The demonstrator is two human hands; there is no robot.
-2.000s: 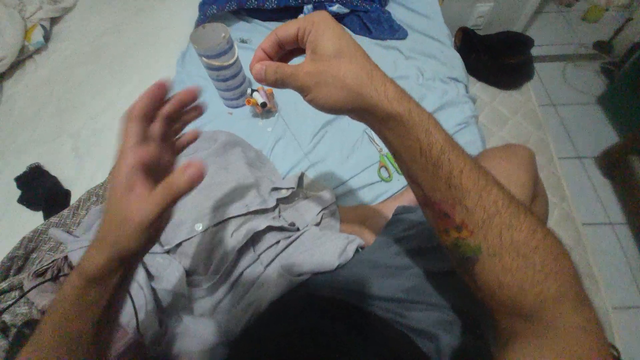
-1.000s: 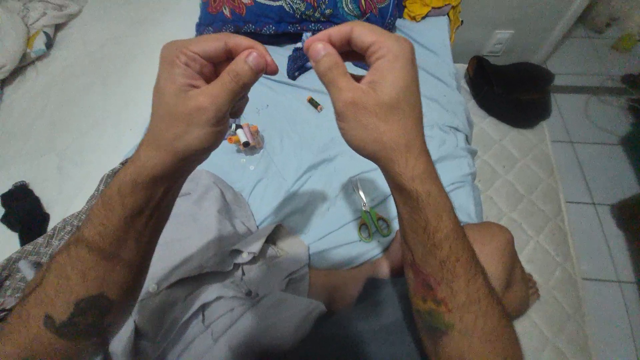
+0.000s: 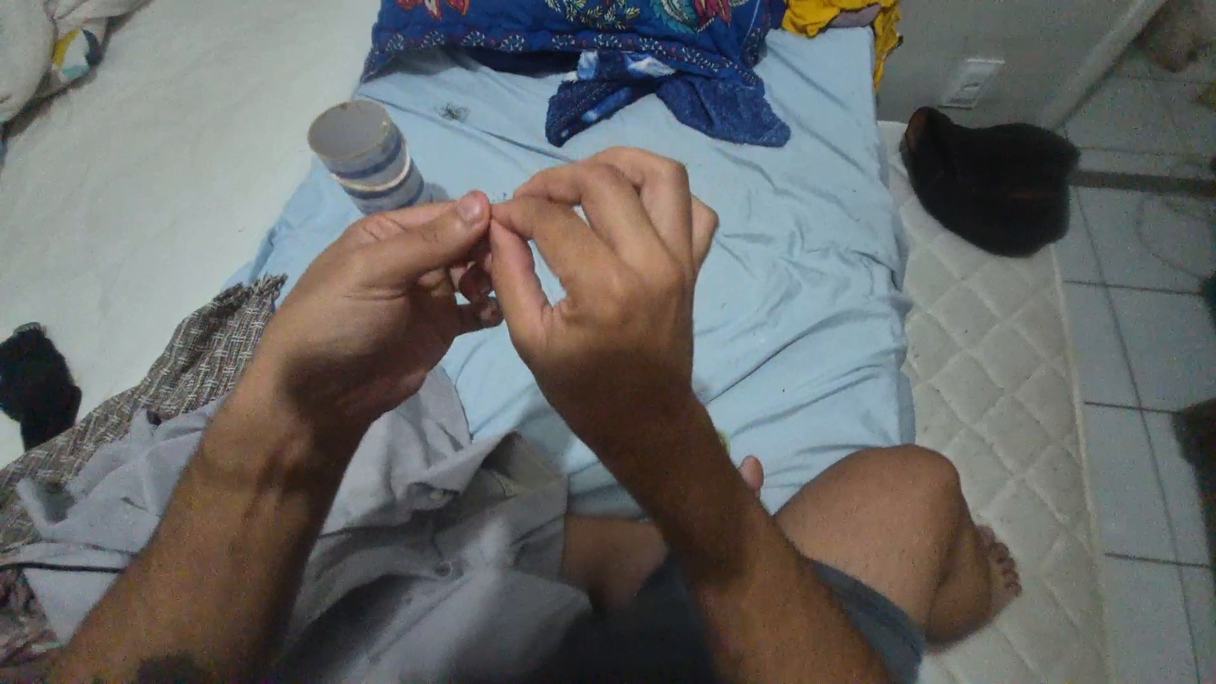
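My left hand [image 3: 380, 294] and my right hand [image 3: 608, 266] meet at the fingertips above a light blue sheet. Thumb and forefinger are pinched together on each hand; anything held between them is too small to make out. Just beyond my left hand stands a cylindrical container with blue and pale bands [image 3: 366, 157]. A light grey buttoned shirt [image 3: 446, 532] lies across my lap, below both hands. The scissors and the small spools are out of sight in this view.
Patterned blue cloth [image 3: 570, 28] and a dark blue piece of fabric [image 3: 665, 104] lie at the far end of the sheet. A black cap-like item [image 3: 988, 180] rests on the quilted mattress [image 3: 988, 380] at right. A black cloth [image 3: 38, 380] is at far left.
My hands were apart one second ago and are now together at the fingertips. Scissors and small spools seen on the sheet earlier no longer show.
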